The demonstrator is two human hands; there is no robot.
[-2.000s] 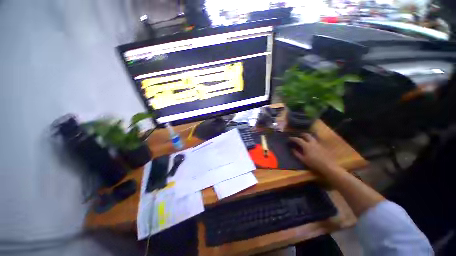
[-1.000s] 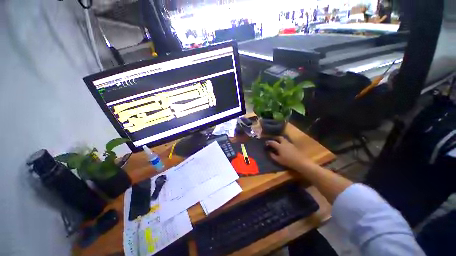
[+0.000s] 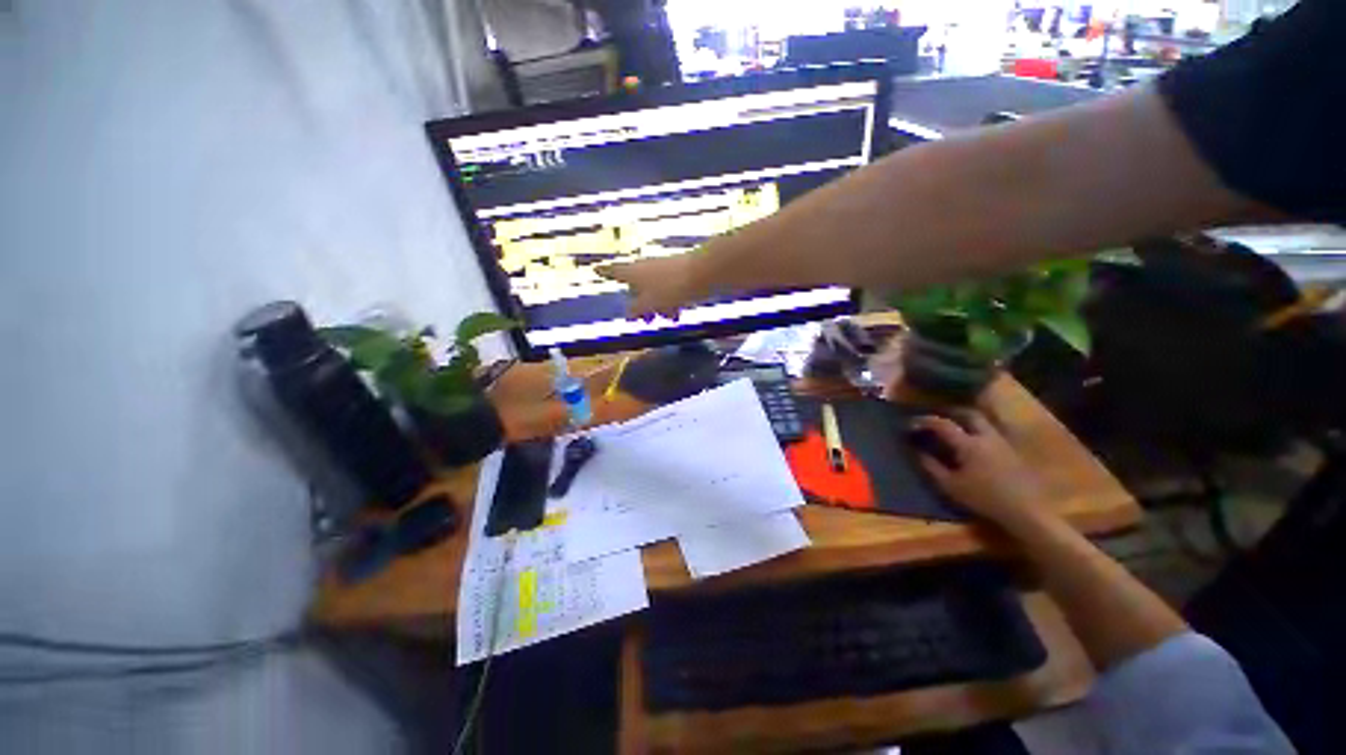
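Observation:
My right hand (image 3: pixel 974 460) rests over a small black mouse (image 3: pixel 933 440), mostly hidden under the fingers, on the dark mouse pad (image 3: pixel 889 469) with an orange-red patch. The monitor (image 3: pixel 635 236) shows yellow pieces packed in a strip on black. Another person's bare arm crosses in front of it from the right, a finger pointing at the lower part of the yellow layout. The keyboard (image 3: pixel 841 646) lies on the lower tray. My left hand is not in view.
Printed sheets (image 3: pixel 672 469) bear a smartphone (image 3: pixel 520 487) and a small black gadget (image 3: pixel 573 466). A calculator (image 3: pixel 777 407) and a pale yellow stick (image 3: pixel 833 440) lie near the pad. A bottle (image 3: pixel 570 390), potted plants (image 3: pixel 982 317) and a black flask (image 3: pixel 328 401) stand around.
Another person's arm has come in from the right and points at the screen. The camera view has shifted, so the desk sits further right. My right hand stays on the mouse.

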